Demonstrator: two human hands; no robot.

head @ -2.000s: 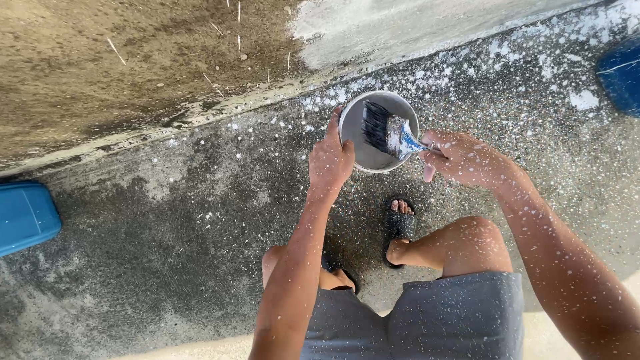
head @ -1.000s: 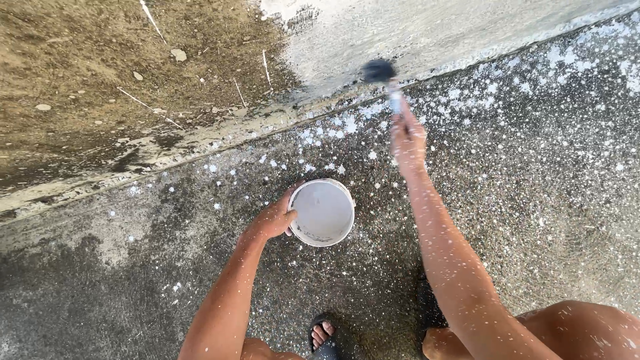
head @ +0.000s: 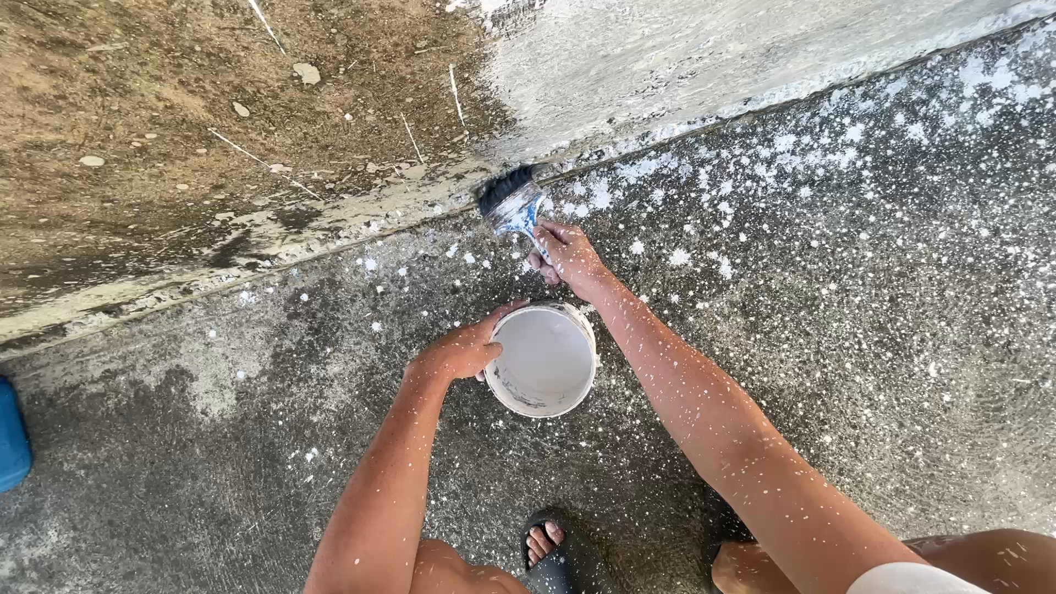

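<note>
My right hand (head: 569, 260) grips the handle of a wide paintbrush (head: 516, 206), blue and white and smeared with paint. Its dark bristles press at the foot of the wall (head: 660, 66), where the whitish painted part meets the brown, stained part. Below the brush, my left hand (head: 462, 351) holds the left rim of a round white bucket (head: 544, 359), thumb over the edge. Pale liquid paint lies inside the bucket. White paint specks dot my right forearm.
Concrete floor (head: 272, 462) spattered with white paint runs along the wall. A blue plastic object (head: 12, 433) sits at the far left edge. My foot in a dark sandal (head: 553, 549) is at the bottom, below the bucket.
Two seconds ago the brush was in the bucket; one second ago it was up against the painted wall. Now it is lower, at the wall's foot, left of where it was.
</note>
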